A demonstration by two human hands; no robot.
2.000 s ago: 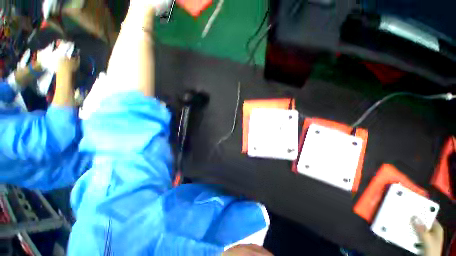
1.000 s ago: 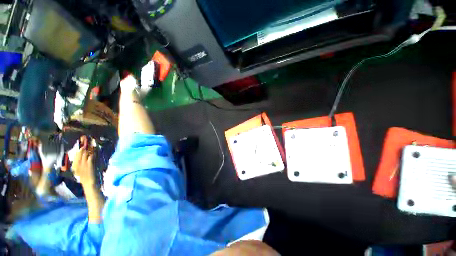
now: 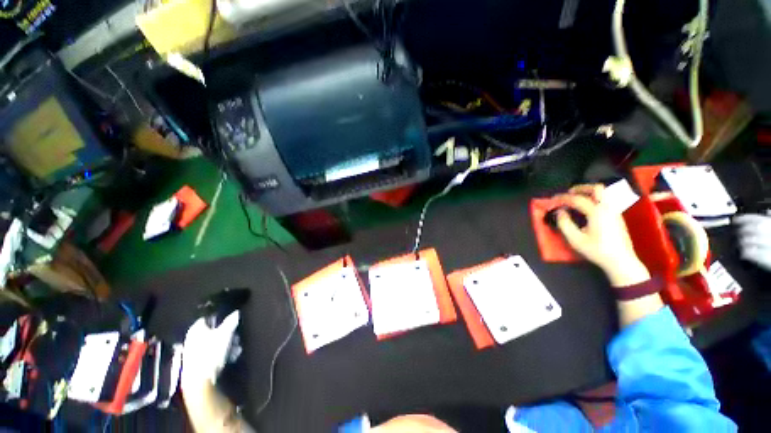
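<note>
Three white boxes with dark feet lie on orange-red pads in front of me: a left box point(image 3: 335, 306), a middle box point(image 3: 404, 296) and a right box point(image 3: 512, 299). A cable reaches the back edge of the middle one. My left hand point(image 3: 211, 345), in a white glove, is closed around the black barcode scanner point(image 3: 223, 303), left of the boxes; its fingers are blurred. My bare right hand point(image 3: 597, 238), with a dark red wrist band, rests over the black mouse point(image 3: 558, 218) on an orange-red mouse pad point(image 3: 551, 243).
A dark grey machine point(image 3: 334, 127) stands behind the boxes. A red tape dispenser point(image 3: 668, 254) is beside my right wrist. Another white box point(image 3: 697, 191) and a gloved hand point(image 3: 754, 238) are at far right. A white item point(image 3: 161, 218) lies on the green surface; more boxes point(image 3: 93, 367) are at left.
My left hand has come back from the green surface at the back to the scanner. My right hand has left the right box and is on the mouse. The view has swung right.
</note>
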